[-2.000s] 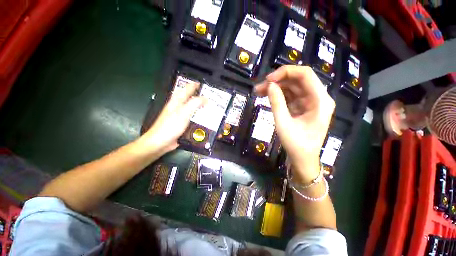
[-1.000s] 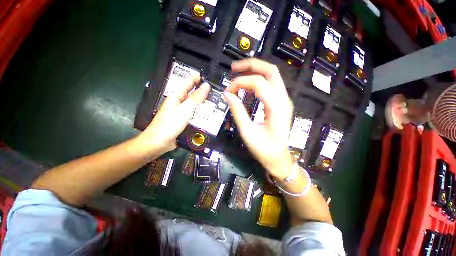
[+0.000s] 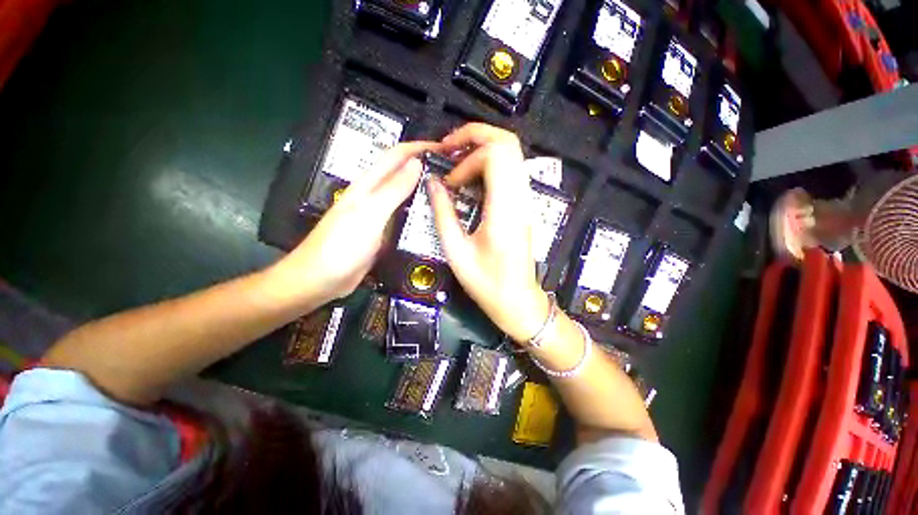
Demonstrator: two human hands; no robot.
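A black electronic unit (image 3: pixel 421 237) with a white label and gold spot is between my hands at the front edge of the black foam tray (image 3: pixel 398 86). My left hand (image 3: pixel 352 226) grips the unit from its left side, fingertips at its far end. My right hand (image 3: pixel 488 226) is bent over the unit, its thumb and fingertips at the far end of the label. Whether a small piece is between these fingertips cannot be told. More labelled units lie in the tray pockets, one (image 3: pixel 357 141) just left of my hands.
Brown label packets (image 3: pixel 418 384), a dark glossy packet (image 3: pixel 413 330) and a yellow packet (image 3: pixel 536 413) lie near the bench edge. A white slip (image 3: pixel 654 156) lies in the tray. Right are a grey post (image 3: pixel 835 131), a fan (image 3: pixel 891 231) and stacked red trays (image 3: pixel 795 372).
My right hand has moved left and down onto the held unit's far end. My left fingertips have closed in beside it. The view has shifted slightly.
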